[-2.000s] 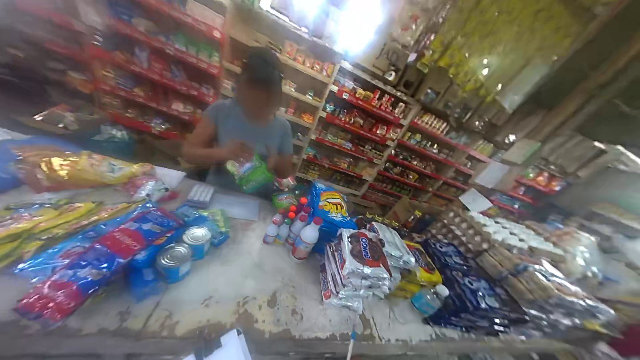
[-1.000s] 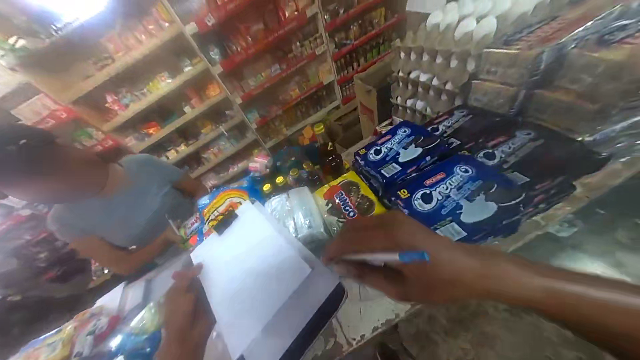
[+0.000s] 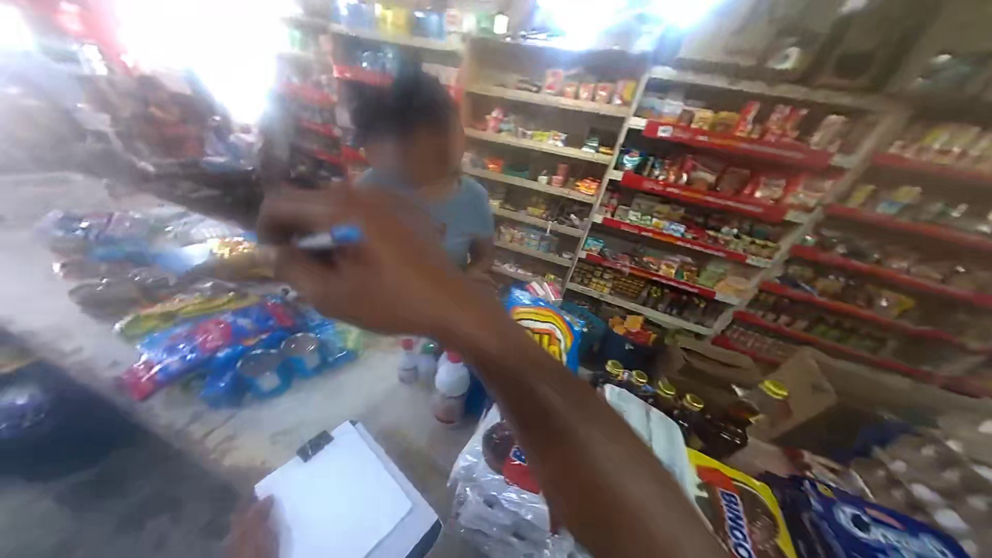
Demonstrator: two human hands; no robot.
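My right hand (image 3: 372,263) is raised over the counter, its fingers closed around a pen with a blue cap (image 3: 329,237); motion blurs it. Low in the view, my left hand (image 3: 254,527) grips the left edge of a clipboard (image 3: 430,535) holding blank-looking white paper (image 3: 341,496) under a black binder clip (image 3: 315,446). White bottles with red caps (image 3: 452,380) stand beyond the clipboard, partly behind my right forearm. To its right lie clear-wrapped snack packs (image 3: 496,473), also partly covered by the forearm.
Across the counter (image 3: 387,376) stands a person in a grey-blue shirt (image 3: 465,217). Plastic-wrapped packs (image 3: 209,337) and cans (image 3: 263,368) lie at left. Dark bottles with yellow caps (image 3: 721,434), Bingo (image 3: 744,504) and Creamo biscuit packs (image 3: 876,519) and egg trays (image 3: 930,480) are at right. Stocked shelves (image 3: 697,194) line the back.
My right hand with the pen has moved from beside the clipboard to up over the counter at left. The view has swung left since one second ago.
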